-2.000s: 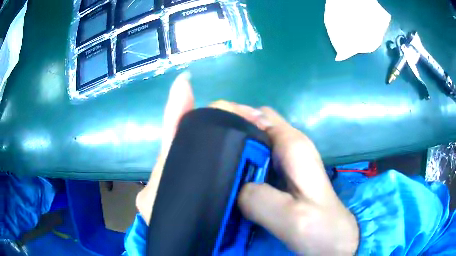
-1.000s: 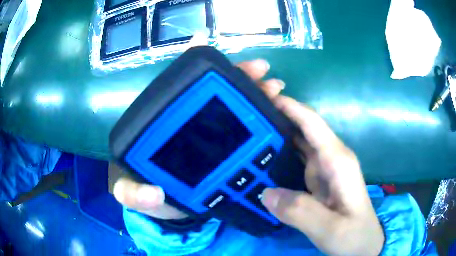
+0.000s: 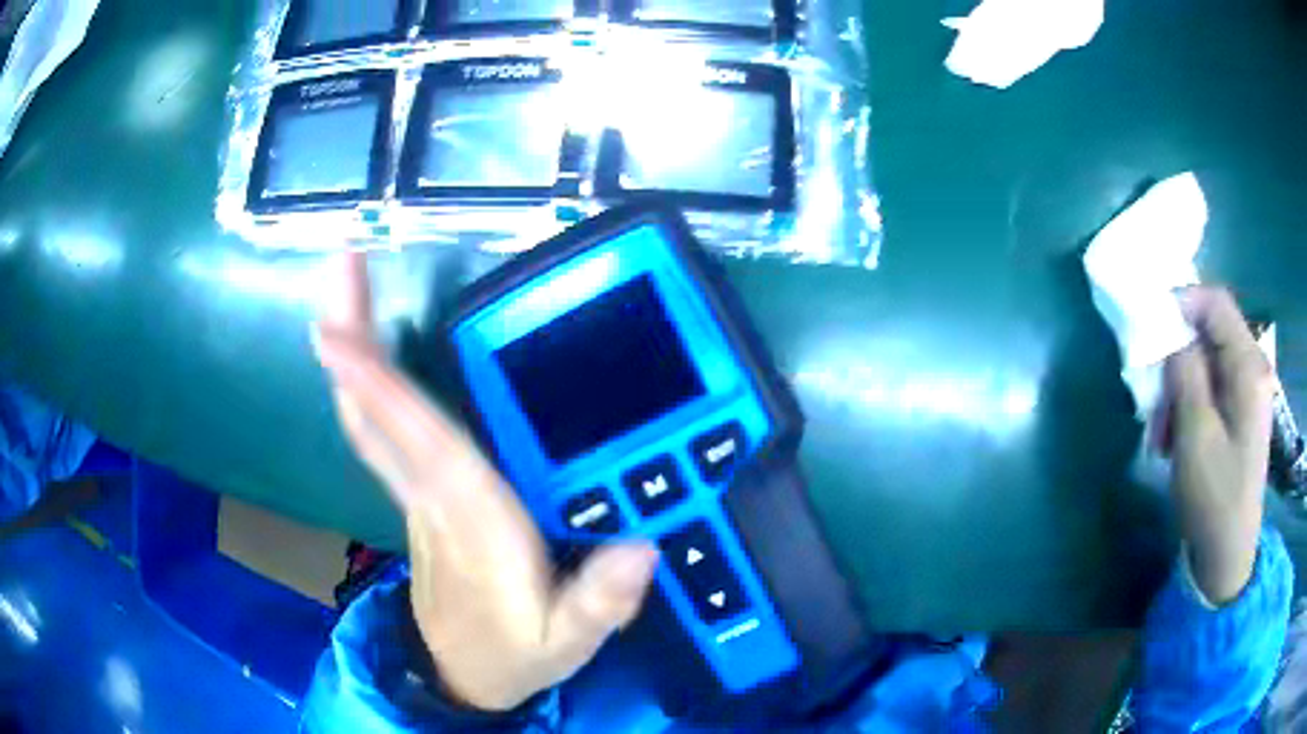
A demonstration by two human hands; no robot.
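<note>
The handheld tester [image 3: 688, 473], black with a bright blue face and dark screen, lies tilted at the table's front edge, face up. My left hand [image 3: 480, 531] is at its left side, thumb on the face by the buttons, the other fingers spread away from it. My right hand [image 3: 1215, 430] is at the right and holds a white wipe [image 3: 1147, 273] between its fingers, away from the tester. Beyond the tester lies the clear tray [image 3: 839, 215] of black-framed screen lenses [image 3: 487, 136] with TOPDON lettering; glare hides part of it.
Another white wipe [image 3: 1025, 36] lies at the far right of the green mat [image 3: 946, 473]. The air blow gun [image 3: 1286, 430] is partly hidden behind my right hand. A blue bin [image 3: 215, 559] with cardboard stands below the table edge at left.
The tester has been turned face up and now rests lower at the table edge. My right hand has left it, moved right and taken hold of a wipe. The left fingers have spread.
</note>
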